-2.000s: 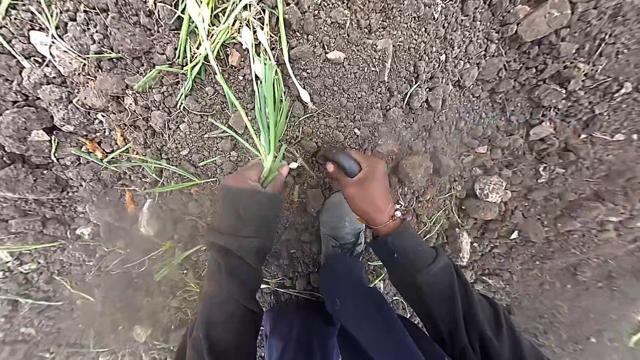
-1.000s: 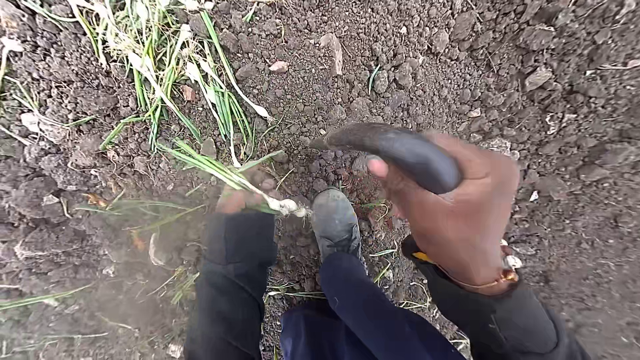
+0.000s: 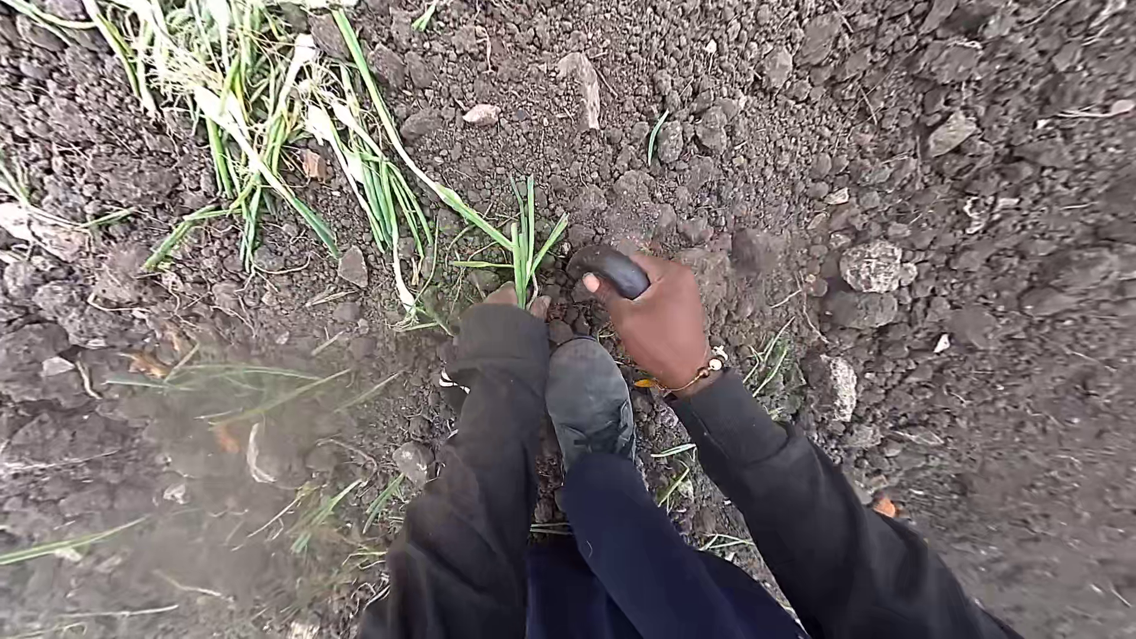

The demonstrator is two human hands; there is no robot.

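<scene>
My right hand (image 3: 661, 315) is closed around a dark, curved, smooth tool handle (image 3: 612, 269), whose far end meets the soil. To its left, my left hand (image 3: 524, 300) holds a small green onion-like seedling (image 3: 531, 244) low at its base, leaves pointing up the view; the sleeve covers most of that hand. A pile of similar seedlings with white stems (image 3: 240, 106) lies on the soil at upper left. One long-leaved seedling (image 3: 399, 151) stretches from the pile toward my left hand.
Cloddy brown soil (image 3: 754, 195) surrounds the hands. A grey shoe (image 3: 590, 399) stands just below and between them. Stones lie about, among them a pale one (image 3: 871, 266) at right and a long one (image 3: 581, 87) above. Loose green leaves (image 3: 257, 382) lie at left.
The tool, raised above the soil a second ago, is now down at the ground with my right hand. My left hand has moved right, close beside it, and the seedling's leaves now point up the view.
</scene>
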